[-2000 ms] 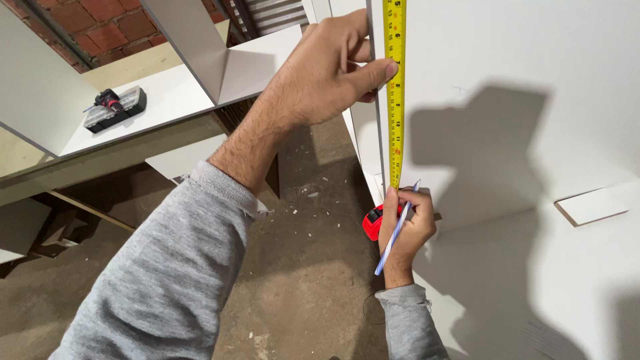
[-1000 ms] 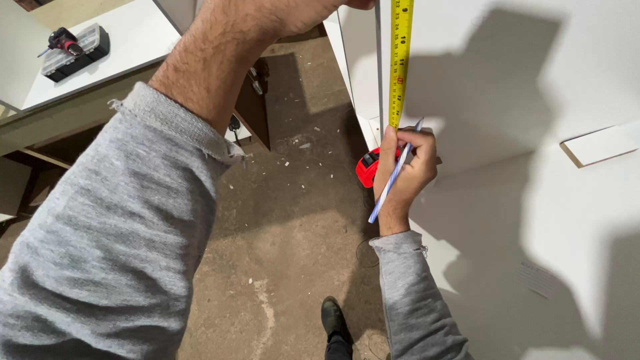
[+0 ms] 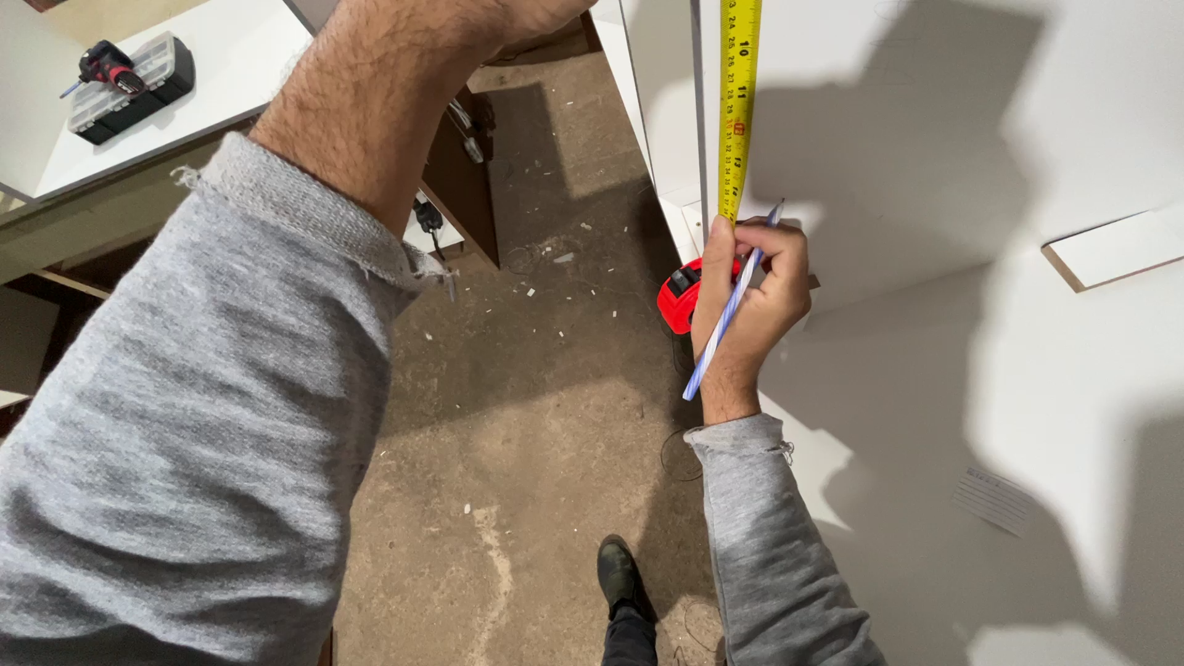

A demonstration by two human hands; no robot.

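A yellow tape measure blade (image 3: 737, 111) runs upright along the edge of a white panel (image 3: 700, 120). My right hand (image 3: 754, 296) grips the red tape measure case (image 3: 678, 298) and the lower end of the blade, thumb against it. Between its fingers is also a blue-and-white striped pencil (image 3: 733, 301), slanting with its tip up. My left hand (image 3: 541, 14) reaches to the top edge of the view; its fingers are cut off, so its hold is hidden.
On a white board at the upper left, a cordless drill (image 3: 109, 69) lies on a black organizer case (image 3: 134, 92). A small white board piece (image 3: 1119, 250) is on the large white panel at right. My shoe (image 3: 618, 569) stands on the concrete floor (image 3: 518, 398).
The view has shifted downward, and my left hand, seen at the tape and panel edge two seconds ago, is now mostly out of frame. My right hand keeps hold of the tape measure and pencil.
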